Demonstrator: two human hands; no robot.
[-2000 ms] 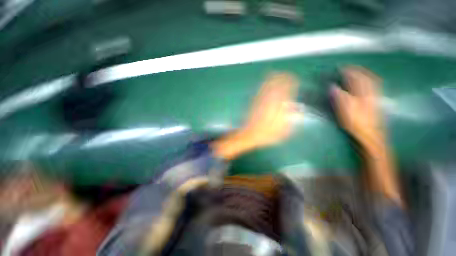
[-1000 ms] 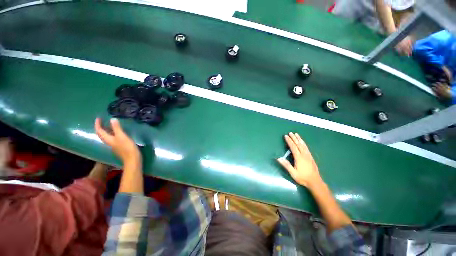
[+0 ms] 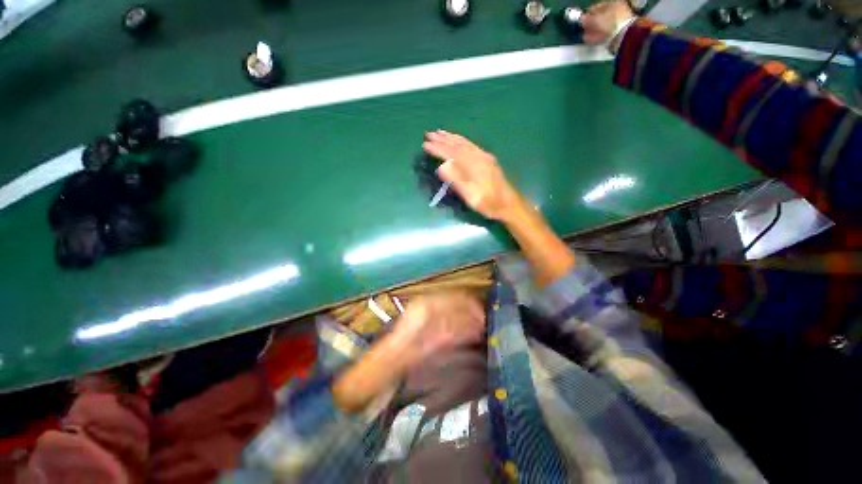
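A heap of black round housings (image 3: pixel 113 194) lies at the left, partly over the white strip. My right hand (image 3: pixel 473 180) is low over the green worktop in the middle, palm down, with its fingers together. A small white strip (image 3: pixel 440 194) shows by its thumb, and a dark patch lies under the fingers. Whether the hand grips anything is hidden. My left hand (image 3: pixel 430 326) is blurred above my lap, off the worktop. Its fingers and any content cannot be made out.
The white divider strip (image 3: pixel 364 89) crosses the worktop (image 3: pixel 312 170). Beyond it, black units with white centres, one of them nearby (image 3: pixel 261 64), stand on the green belt. Another person's striped sleeve (image 3: pixel 718 99) reaches in from the right, with the hand at several units.
The view has swung right. My left hand has moved from beside the heap to above my lap. My right hand remains over the worktop. A striped sleeve has come in from the right.
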